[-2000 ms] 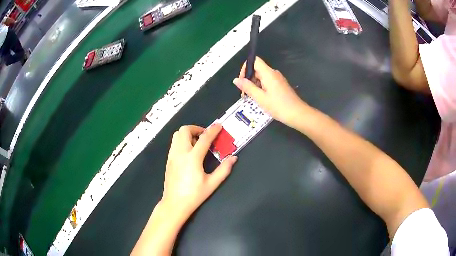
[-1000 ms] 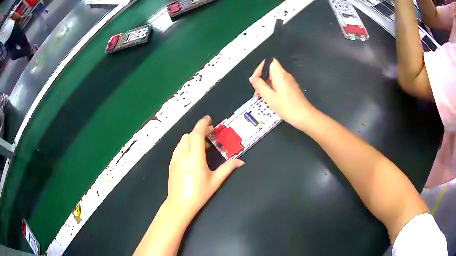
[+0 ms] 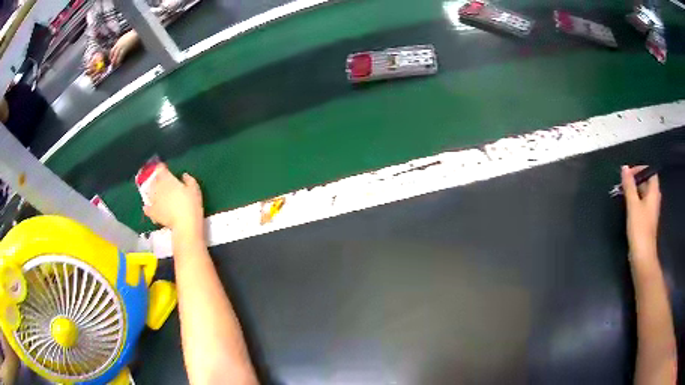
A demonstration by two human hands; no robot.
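My left hand (image 3: 171, 199) is over the green conveyor belt (image 3: 300, 143) at the left, with its fingers on a unit (image 3: 148, 171) whose red end shows past them; the hand hides the rest of the unit. My right hand (image 3: 641, 203) is at the far right above the dark bench and holds slim black tweezers (image 3: 644, 175), with thin tips pointing left. Another unit with a red end and rows of dark dots (image 3: 394, 63) lies on the belt at the upper middle.
More units (image 3: 496, 18) lie on the belt at the upper right. The white rail (image 3: 451, 169) with chipped paint crosses between belt and bench, with a yellow-orange scrap (image 3: 273, 210) on it. A yellow and blue fan (image 3: 71, 301) stands lower left. Another person's hands (image 3: 113, 56) show upper left.
The view has swung left. My left hand has gone from the bench to a unit over the belt. My right hand is away from the unit it was working on, which is out of view.
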